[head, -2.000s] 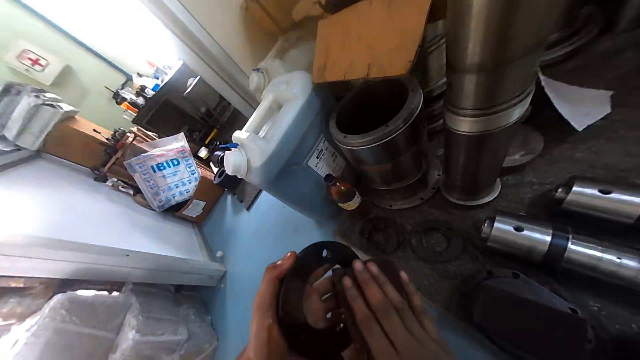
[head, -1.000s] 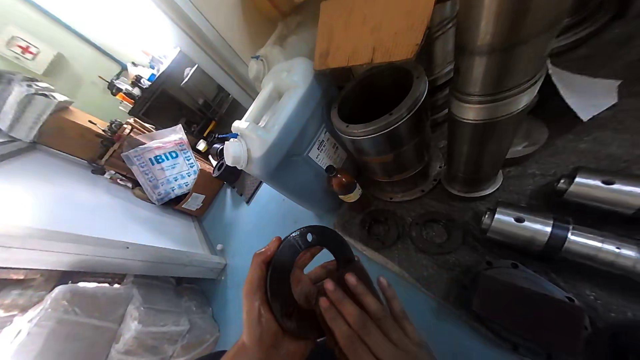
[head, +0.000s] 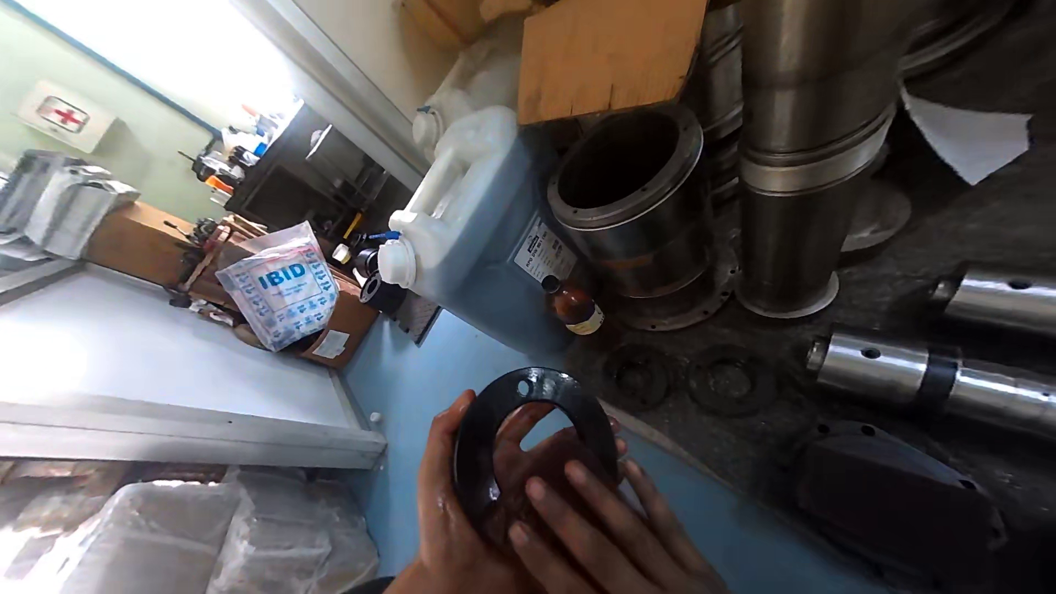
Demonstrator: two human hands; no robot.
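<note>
A flat black ring with small holes (head: 478,441) is held up at the lower middle, tilted toward the camera. My left hand (head: 450,511) grips its left and lower rim. My right hand (head: 606,528) presses a dark reddish-brown sheet or cloth (head: 544,466) against the ring's lower right face; the material cannot be told. Two more dark rings (head: 635,375) (head: 730,379) lie on the dark worktop just beyond the hands. A small brown bottle with a black cap (head: 573,305) stands behind them.
A large plastic jerrycan (head: 487,239) stands beside a flanged metal cylinder (head: 631,206) and a tall metal cylinder (head: 804,165). Steel shafts (head: 891,367) and a dark flanged plate (head: 895,503) lie at the right. A plastic bag (head: 285,285) rests on a cardboard box at the left.
My right hand has shifted lower over the ring since the earliest frame, uncovering more of its opening. My left hand keeps hold of the rim.
</note>
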